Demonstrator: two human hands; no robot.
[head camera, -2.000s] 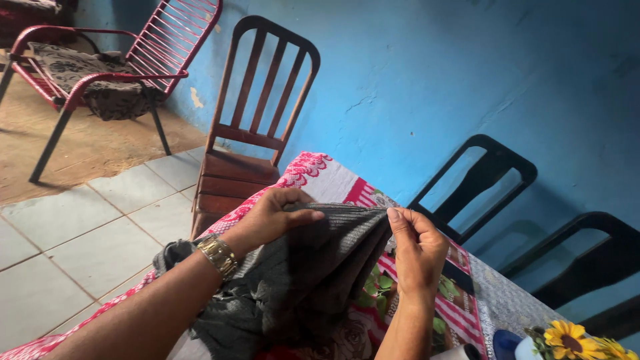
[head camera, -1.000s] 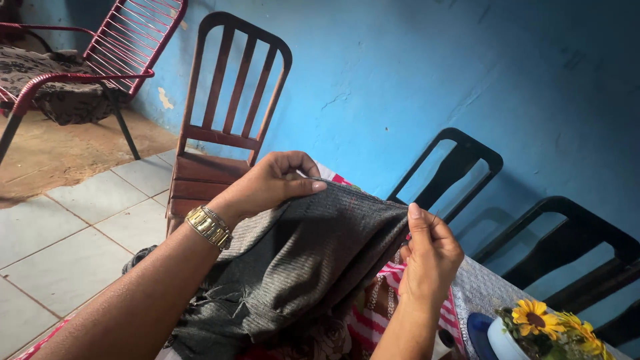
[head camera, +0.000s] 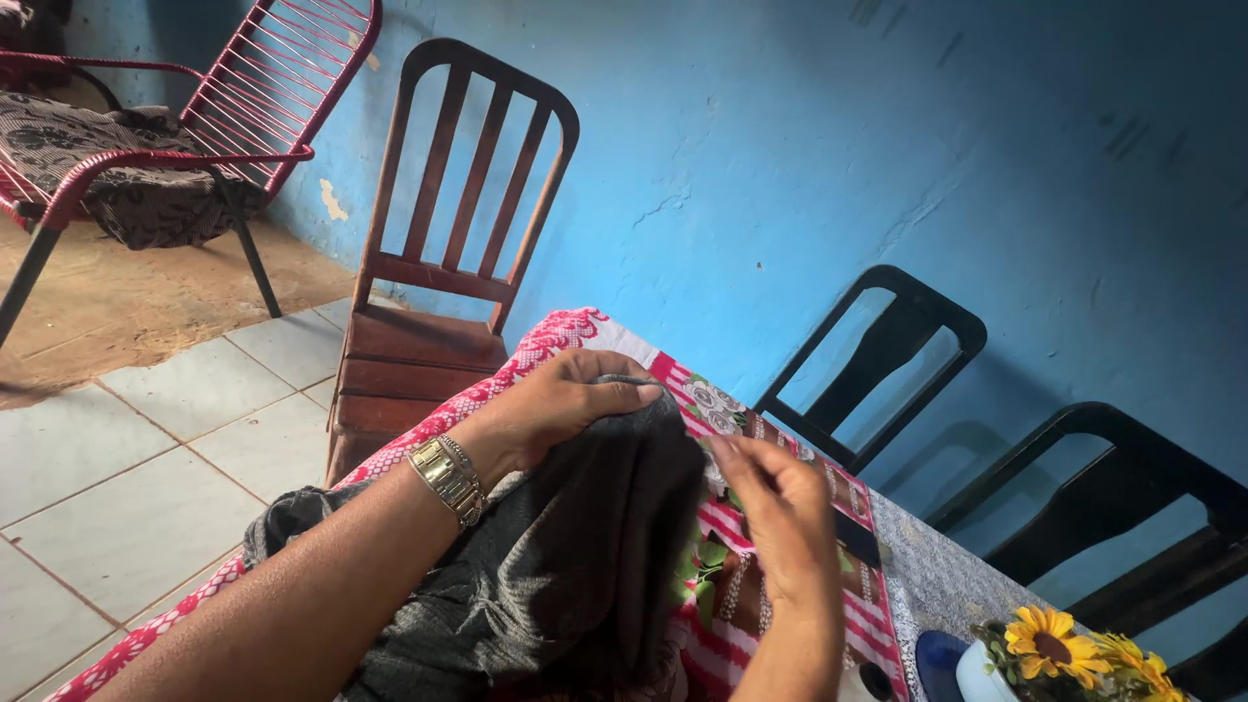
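Observation:
A dark grey ribbed cloth garment (head camera: pixel 546 575) hangs in folds from my left hand (head camera: pixel 575 400), whose thumb and fingers pinch its upper edge. That wrist wears a gold-coloured metal watch. Just right of the cloth is my right hand (head camera: pixel 780 497), its thumb and forefinger near the garment's right side; whether they grip the fabric cannot be made out. Below, the garment's lower part lies bunched over the table's patterned pink and white cloth (head camera: pixel 731 526).
A slatted wooden chair (head camera: pixel 429 356) stands beyond the table, with a red corded armchair (head camera: pixel 283 88) farther left. Black chairs (head camera: pixel 877 361) line the blue wall side. Yellow artificial-looking flowers (head camera: pixel 1058 643) in a pale pot and a dark flat object (head camera: pixel 856 538) are on the table.
The garment's upper edge, stretched between both hands earlier, now droops in folds from my left hand. My hands are closer together.

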